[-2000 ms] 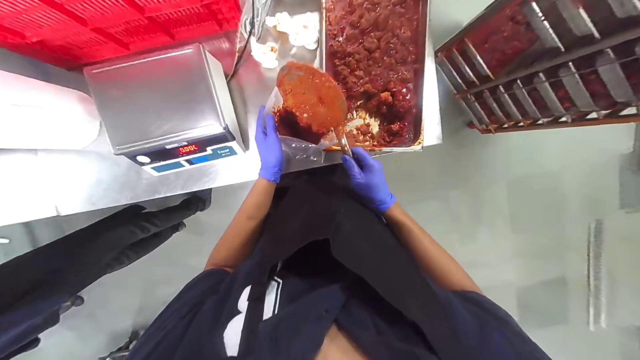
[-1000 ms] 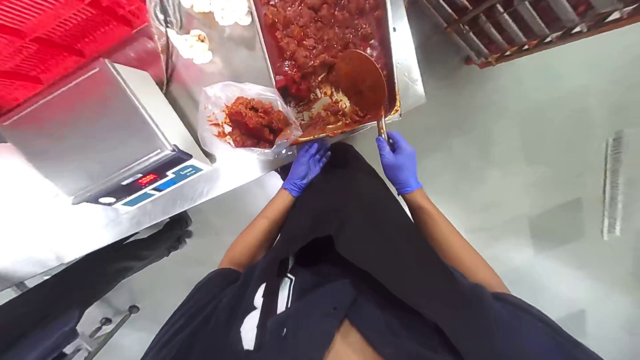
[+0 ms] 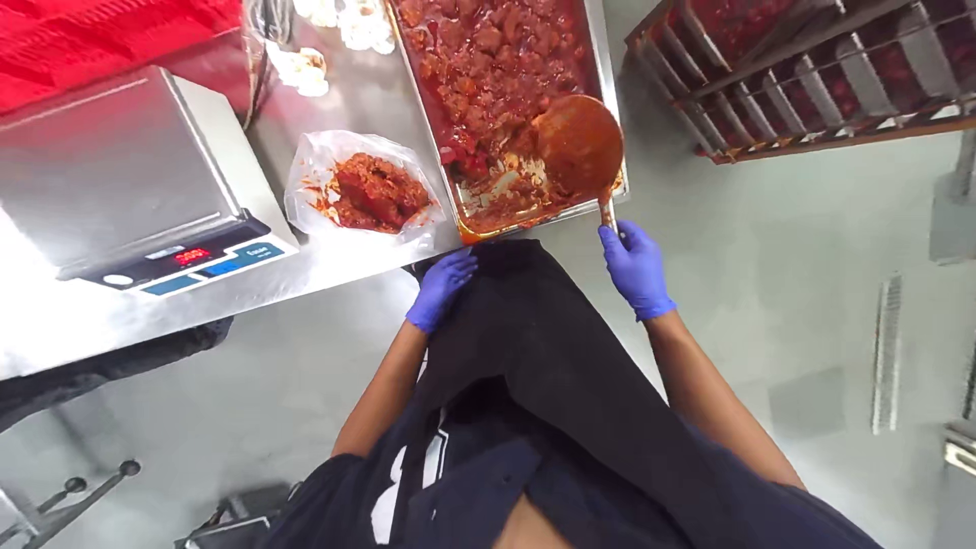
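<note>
My right hand, in a blue glove, grips the handle of a large round ladle coated in red sauce. The ladle's bowl lies over the near right corner of a metal tray of red, chunky sauced food. My left hand, also gloved, rests against the black apron just below the tray's near left corner, its fingers together and nothing visible in it. Left of the tray, a clear plastic bag stands open on the steel table with a mound of the red food inside.
A digital scale with a steel platform stands at the left of the table, in front of a red plastic crate. Whitish pieces stained with sauce lie behind the bag. A rack of filled trays stands at the upper right.
Two seconds ago my left hand held the bag under the ladle; now the bag sits on the table and that hand is at the apron. The ladle has moved right, over the tray.
</note>
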